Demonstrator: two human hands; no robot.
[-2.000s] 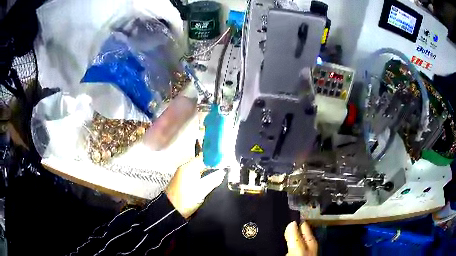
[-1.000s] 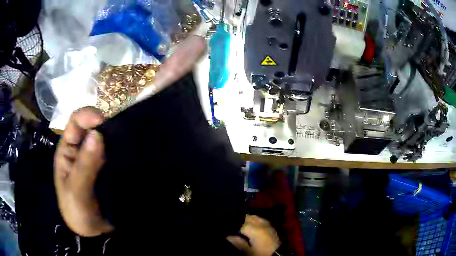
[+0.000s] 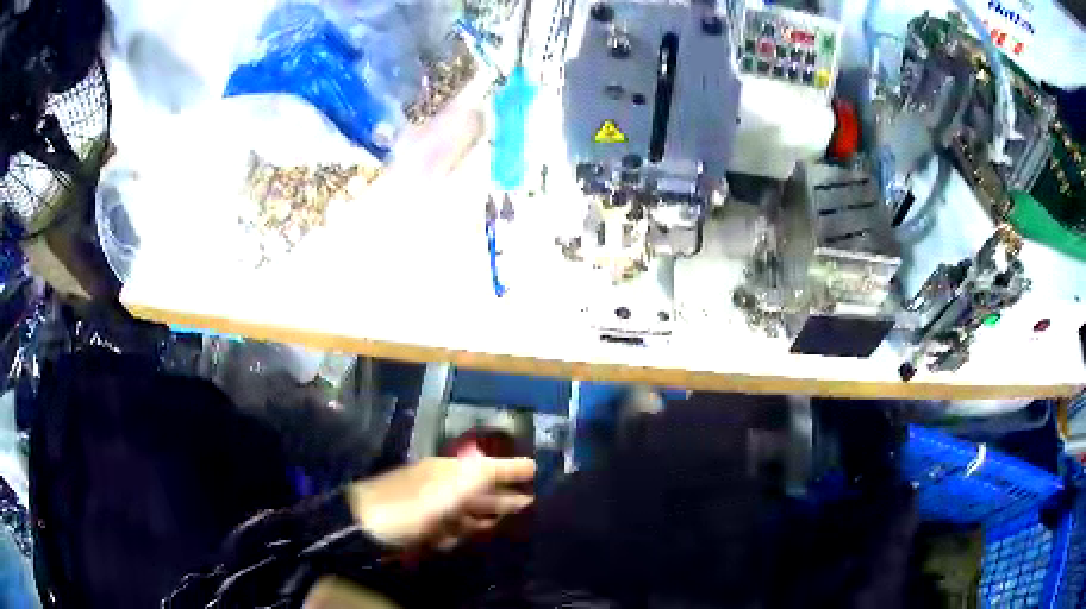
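My left hand (image 3: pixel 447 500) is blurred in front of the table edge, its fingers pointing right beside dark cloth (image 3: pixel 715 500). Whether it grips the cloth cannot be told. A blurred patch of skin at the bottom edge may be part of my right hand (image 3: pixel 345 592); its fingers do not show. The button sewing machine (image 3: pixel 649 89) stands over the table, with no cloth under its presser foot (image 3: pixel 625 244). A dark garment pile (image 3: pixel 155 476) lies at the left, below the table.
The wood-edged table (image 3: pixel 393 347) crosses the view. Loose buttons (image 3: pixel 298 196), plastic bags (image 3: pixel 304 60) and a turquoise handle (image 3: pixel 510 131) are left of the machine head. The button feeder (image 3: pixel 846 262) is right of it. A blue crate (image 3: pixel 1024 535) stands at lower right.
The dark garment with a metal button, held up at the left, has left that place. My left hand has moved right and down. The whole table edge now shows.
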